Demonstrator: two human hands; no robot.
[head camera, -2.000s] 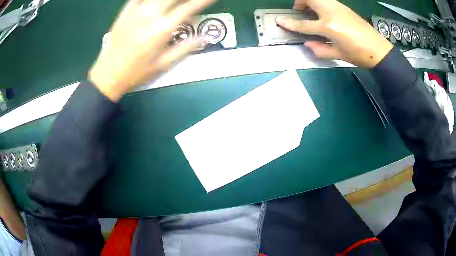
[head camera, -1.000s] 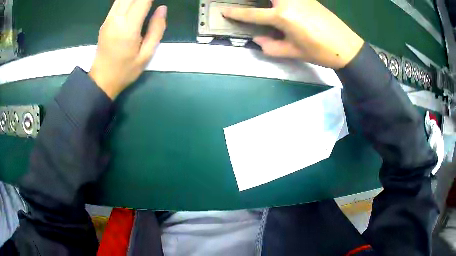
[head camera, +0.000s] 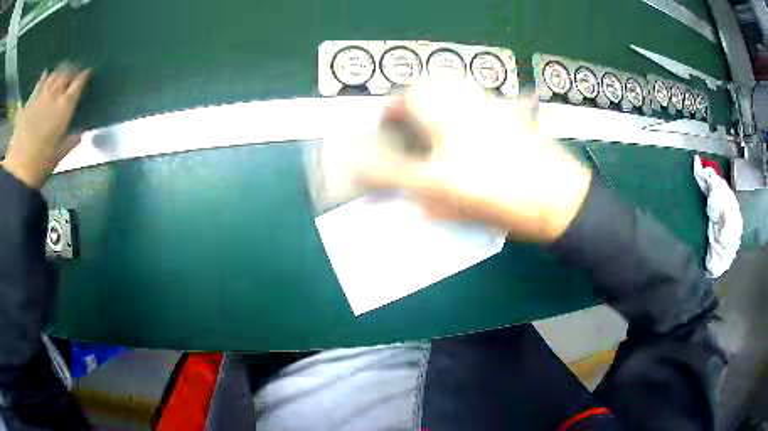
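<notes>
My right hand is strongly blurred above the white paper sheet and the guide strip. It appears to hold a pale, blurred flat plate that sticks out to its left; the grip is too blurred to see well. A silver four-cavity housing lies on the green belt just beyond, cavities up, its lower right edge partly hidden by my hand. My left hand is at the far left edge, fingers apart and empty, over the end of the guide strip.
Two more four-cavity housings lie in a row to the right. Part of another housing shows at the left on the ledge. The white guide strip crosses the surface. A white and red glove or cloth lies far right.
My right hand has come from the belt toward me, over the paper, with what looks like the plate. My left hand has moved far left. The view has shifted, showing the housings beyond the strip.
</notes>
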